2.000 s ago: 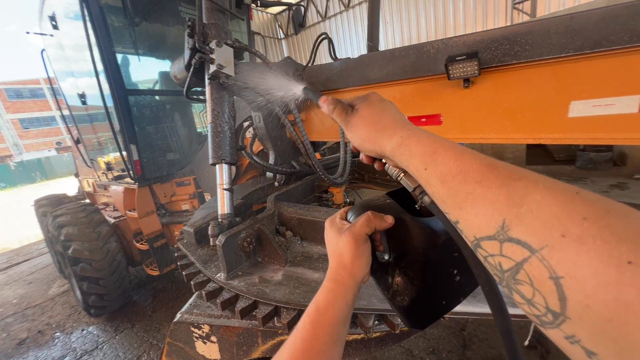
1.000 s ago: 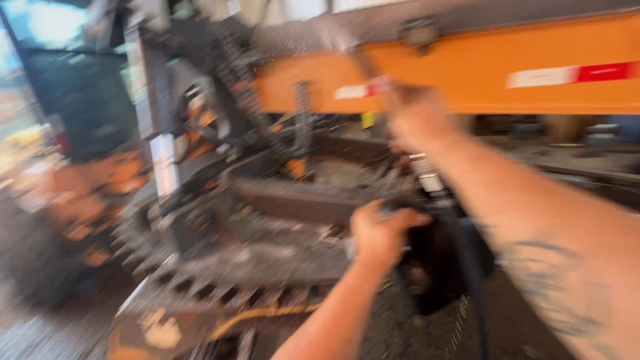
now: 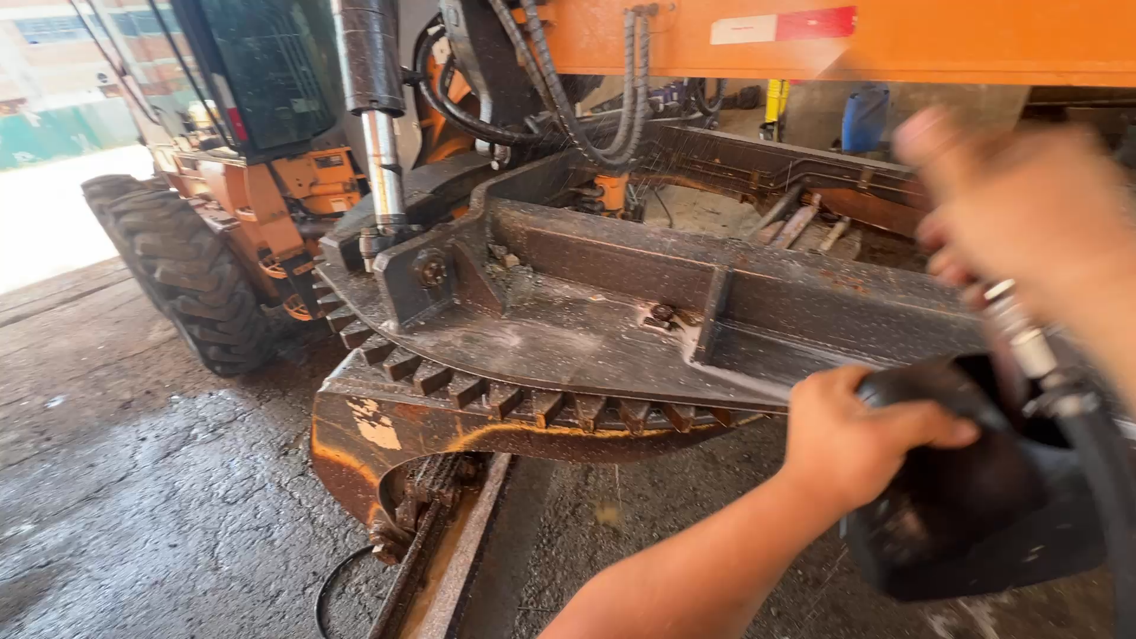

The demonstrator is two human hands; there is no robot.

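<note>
My left hand (image 3: 865, 435) is closed around the rim of a black plastic container (image 3: 967, 497) at the lower right. Blurred by motion, my right hand (image 3: 1021, 204) grips a spray gun whose metal fitting (image 3: 1025, 342) joins a black hose (image 3: 1100, 479). The gun's nozzle cannot be made out. Left of both hands lies the wet toothed circle (image 3: 568, 346) of a motor grader, with small debris and foamy liquid on its plate. Above it runs the orange frame beam (image 3: 674, 40) with a white and red reflective strip (image 3: 785, 25).
A hydraulic cylinder (image 3: 373, 89) and looped hydraulic hoses (image 3: 621, 106) stand at the upper left and centre. Large tires (image 3: 182, 257) rest on the wet concrete floor (image 3: 177, 479). The grader's steel moldboard (image 3: 470, 550) extends below the circle. A blue container (image 3: 863, 117) is behind.
Two seconds ago the gun sprayed by the cylinder and hoses; the right hand has since moved right, away from them. The left hand still holds the black container. The view has shifted downward.
</note>
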